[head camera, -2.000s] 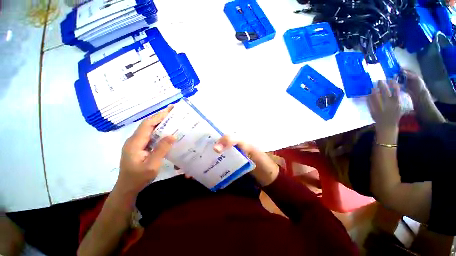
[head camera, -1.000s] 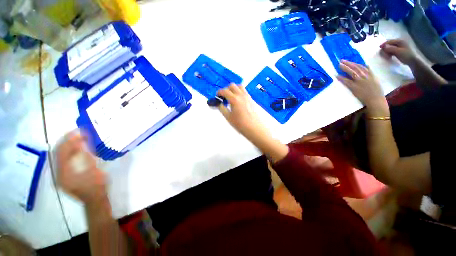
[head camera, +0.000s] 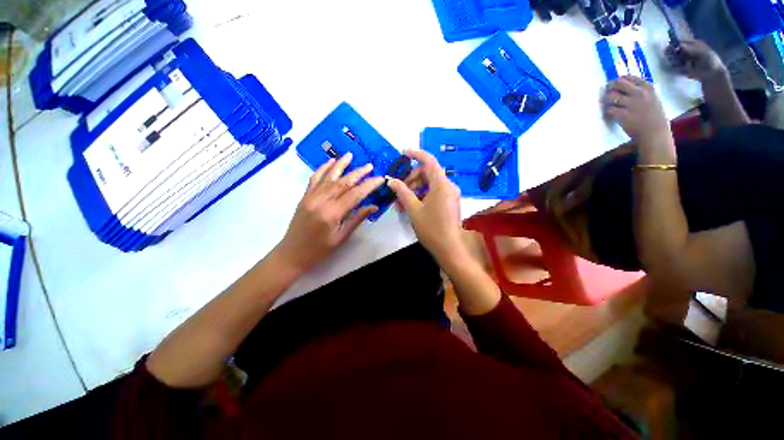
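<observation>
A blue insert tray (head camera: 316, 148) lies on the white table in front of me, tilted, with two silver-tipped plugs in its upper part. A black coiled cable (head camera: 395, 177) is at its lower right end. My left hand (head camera: 331, 206) lies over the tray's lower left edge, fingers spread across it. My right hand (head camera: 434, 202) has thumb and fingers closed on the cable coil at the tray's end. The fingers partly hide the coil and the tray's lower end.
Two more trays with cables lie at the right (head camera: 509, 82) and nearer right (head camera: 468, 159). Stacks of flat cartons (head camera: 172, 155) stand at the left, with a box at the left edge (head camera: 10, 284). A neighbour's hand (head camera: 636, 107) works beside a red stool (head camera: 533, 266).
The box held two seconds ago lies at the left edge. My left hand has come from the left onto the tray. My right hand now grips the coil, and the neighbouring trays have shifted.
</observation>
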